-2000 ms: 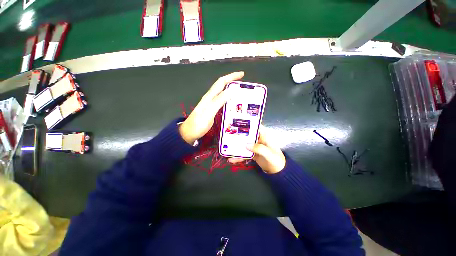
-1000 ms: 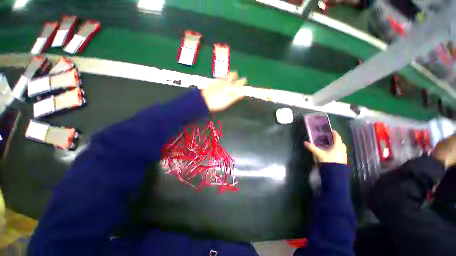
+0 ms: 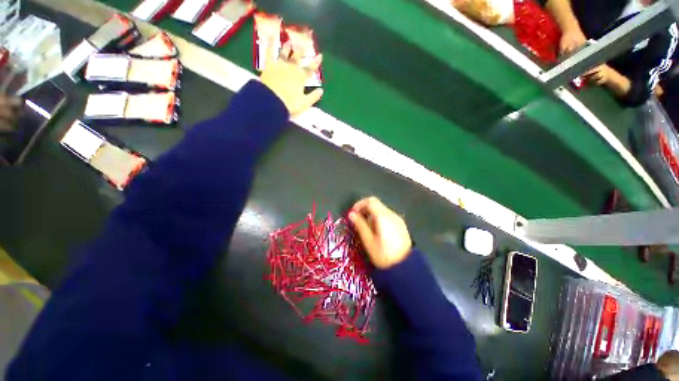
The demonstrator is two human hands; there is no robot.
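Observation:
My left hand (image 3: 292, 83) reaches over the belt's side rail onto the near end of two red-edged, beige-topped units (image 3: 304, 46) on the green belt. Its fingers lie over the units; whether they grip one is unclear. My right hand (image 3: 381, 232) is at the upper right edge of the heap of thin red parts (image 3: 316, 268) on the black table. Its fingertips are bent together at the heap's edge; whether a part is between them cannot be told.
Several pale-topped trucks (image 3: 132, 106) lie at left beside a dark phone (image 3: 33, 119). At right are a white case (image 3: 478, 241), thin black parts (image 3: 485, 281), a smartphone (image 3: 520, 292) and a clear tray (image 3: 581, 327). A metal bar (image 3: 603, 229) crosses the belt. People's hands show across it.
My right hand has let go of the smartphone, now on the table, and moved left to the red heap. My left hand has moved onto the belt units. The view has turned.

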